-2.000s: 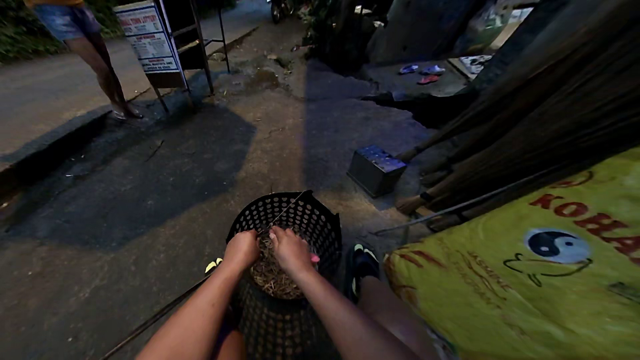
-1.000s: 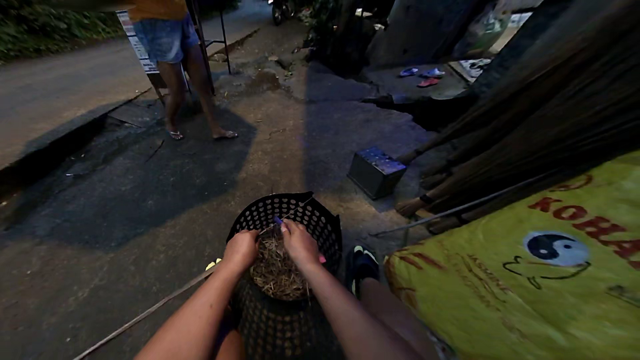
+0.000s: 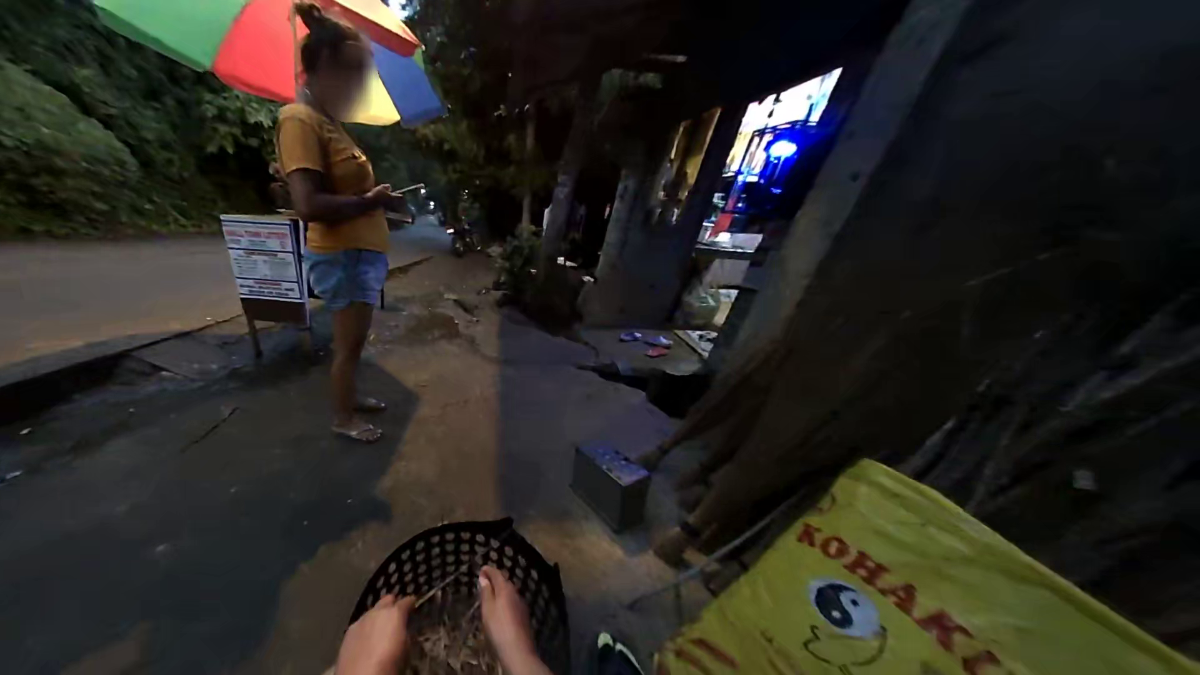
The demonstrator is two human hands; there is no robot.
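Observation:
A black perforated plastic basket [image 3: 544, 581] stands at the bottom, with dry, thin plant pieces [image 3: 448, 647] inside. Over its left side my left hand [image 3: 377, 639] pinches one end of a thin stick or stem [image 3: 441, 585]. My right hand [image 3: 506, 619] is over the right part of the basket, fingers closed near the stem's other end; whether it grips a piece is too small to tell. Both hands are partly cut off by the lower frame edge.
A dark box [image 3: 609, 487] sits on the pavement ahead. At right lie a yellow printed sack [image 3: 900, 600] and bundled dark sticks [image 3: 731, 450]. A person [image 3: 337, 187] in an orange shirt stands ahead left beside a signboard [image 3: 267, 267]. Slippers [image 3: 658, 352] lie farther off.
The view has tilted up. The person, only partly seen before, walked in from the left and now stands near the signboard. My hands remain over the basket.

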